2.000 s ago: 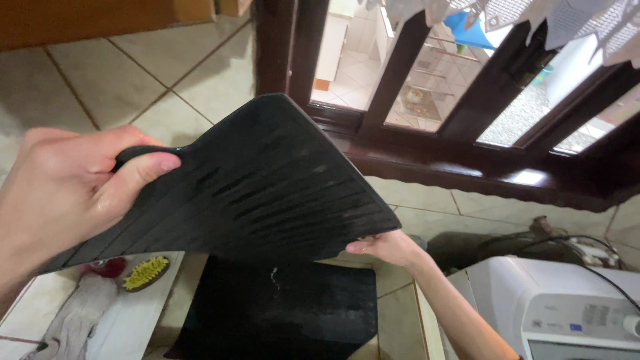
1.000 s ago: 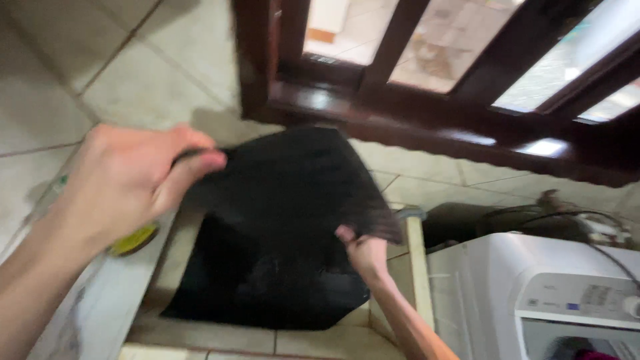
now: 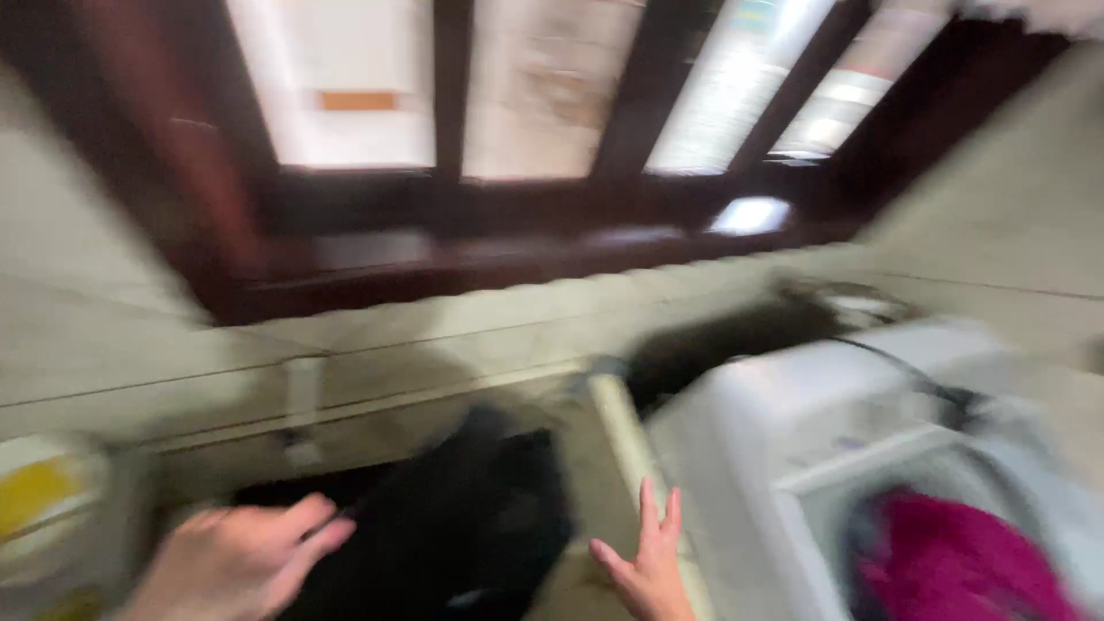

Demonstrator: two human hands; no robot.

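Observation:
Black rubber mats [image 3: 448, 526] lie in a tiled basin at the lower middle, blurred so that their edges merge. At the lower left, my left hand [image 3: 250, 552] is beside the mats' left part, thumb and forefinger close together; blur hides whether an edge is pinched between them. My right hand [image 3: 647, 561] is to the right of the mats, over the basin's pale right rim [image 3: 625, 423]. Its fingers are spread and nothing is in it.
A white washing machine [image 3: 750, 431] stands at the right, with magenta cloth [image 3: 966, 561] in its opening. A dark wooden window frame [image 3: 483, 267] spans the wall above the basin. Something yellow [image 3: 39, 496] is at the far left, and a dark hose [image 3: 914, 371] runs over the machine.
My right hand has let go of the raised black mat, which is now down in the basin. The washing machine's opening with magenta cloth has come into fuller view as the view shifted.

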